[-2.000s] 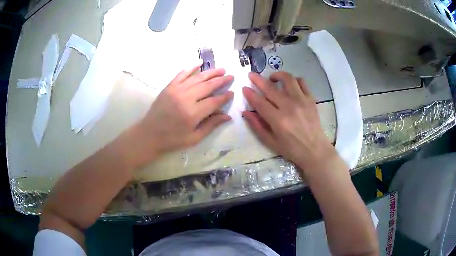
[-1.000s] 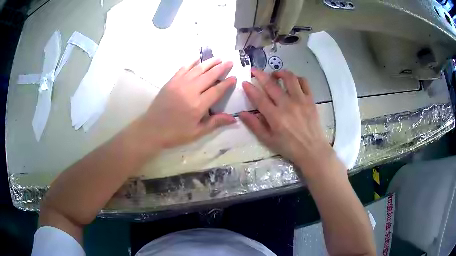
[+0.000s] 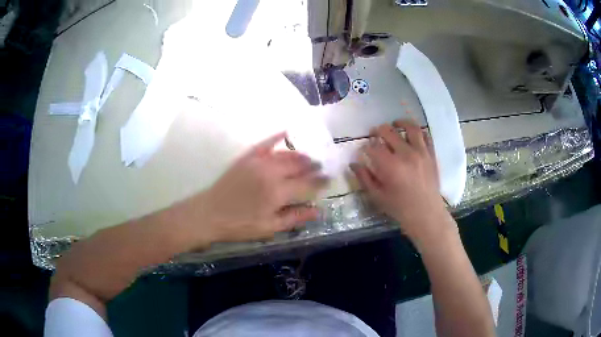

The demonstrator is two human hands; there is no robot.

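A white curved fabric piece [image 3: 315, 128] runs from left of the needle area toward the front edge, partly washed out by the lamp. My left hand [image 3: 273, 191] is blurred, its fingers on the piece's near end. My right hand [image 3: 399, 171] is at the piece's right side near that end, fingers bent; whether it grips is unclear. The presser foot area [image 3: 324, 84] is beyond both hands. A stacked white arc [image 3: 438, 122] lies right of my right hand.
The beige machine head [image 3: 487, 33] fills the top right. White cut pieces [image 3: 148, 131] and crossed narrow strips [image 3: 85, 115] lie left. A grey rounded strip [image 3: 242, 16] is at the top. Plastic film [image 3: 520, 155] wraps the front edge. A board with red lettering [image 3: 520, 296] is low right.
Both hands have moved from beside the needle toward the front edge, and the white piece between them has come nearer too. The view has shifted slightly.
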